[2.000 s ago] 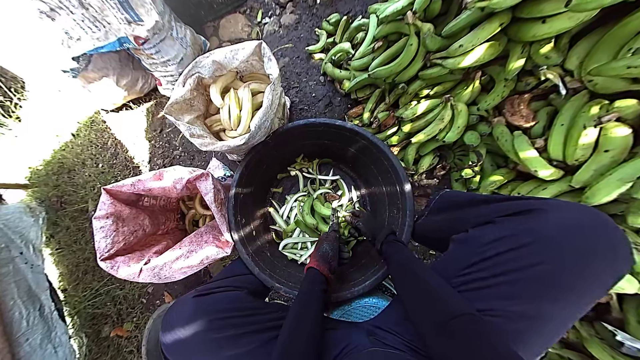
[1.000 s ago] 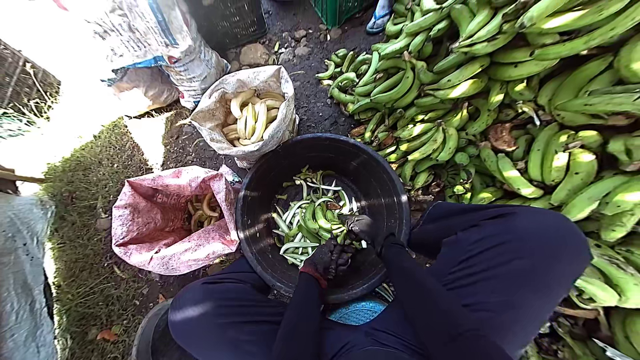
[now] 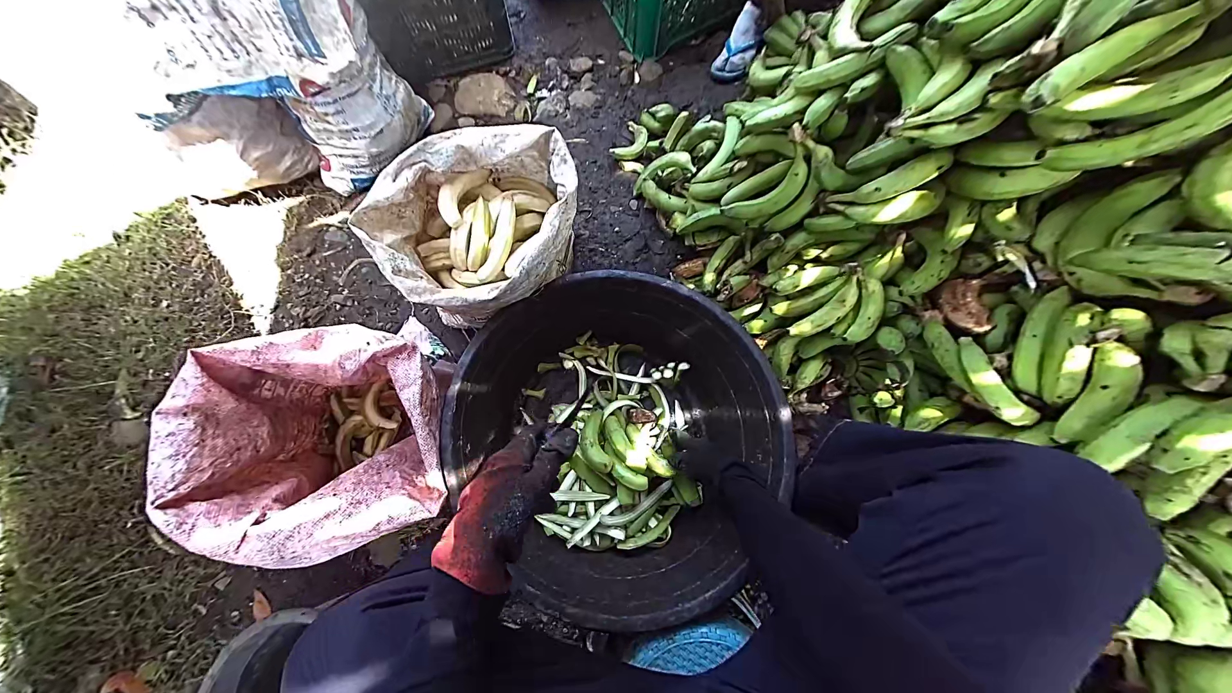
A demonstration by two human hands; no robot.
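Note:
A round black plastic basin (image 3: 616, 597) sits between the person's legs. Inside it lie green peel strips (image 3: 587, 520) and a bunch of small green bananas (image 3: 621, 448). My left hand (image 3: 510, 486), in a dark and red glove, is at the basin's left side, beside the peels; what its fingers hold is unclear. My right hand (image 3: 707, 457), in a dark glove, is at the right edge of the bunch, its fingers partly lost against the dark basin. A white woven sack (image 3: 385, 207) holds peeled bananas (image 3: 481, 231). More peeled bananas (image 3: 366, 423) are in a pink sack (image 3: 231, 481).
A large heap of green bananas (image 3: 895, 183) covers the ground at the right. Full printed sacks (image 3: 356, 106) stand at the upper left, near a black crate (image 3: 438, 38) and a green crate (image 3: 659, 24). Another person's foot in a sandal (image 3: 739, 43) shows at the top.
My left hand has moved left, from beside the right hand over the peels to the basin's left side. The bunch of green bananas is more exposed between the hands.

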